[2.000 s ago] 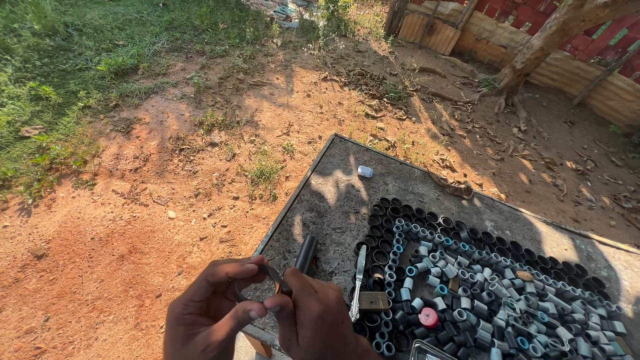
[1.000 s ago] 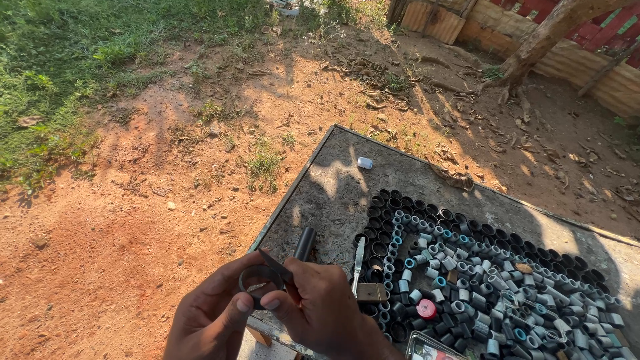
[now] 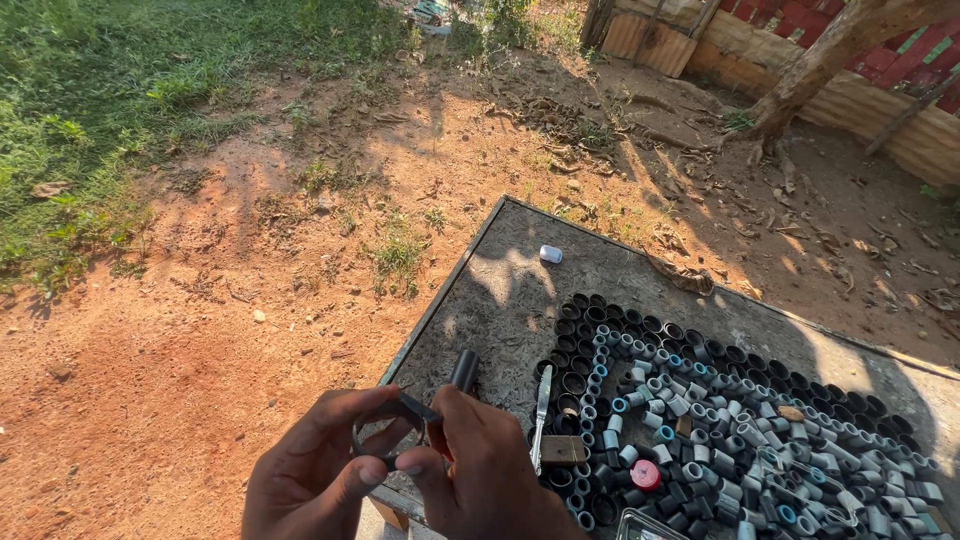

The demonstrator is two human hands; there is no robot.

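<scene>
My left hand grips a dark ring, a short section of pipe, between thumb and fingers. Close against it, my right hand has its thumb near the ring's lower rim and holds a dark flat piece at the ring's upper right edge; what that piece is cannot be told. Just beyond the right hand, a black tube points up and away over the table. To the right of that hand, a serrated knife leans by a small wooden block.
The table bears rows of black rings around a line of grey rings and a heap of short grey pipe pieces. A red round lid, a clear container and a white cylinder are also there.
Both hands stay together around the ring. Its opening faces the camera more plainly than two seconds ago, and the ring has turned slightly between the fingers.
</scene>
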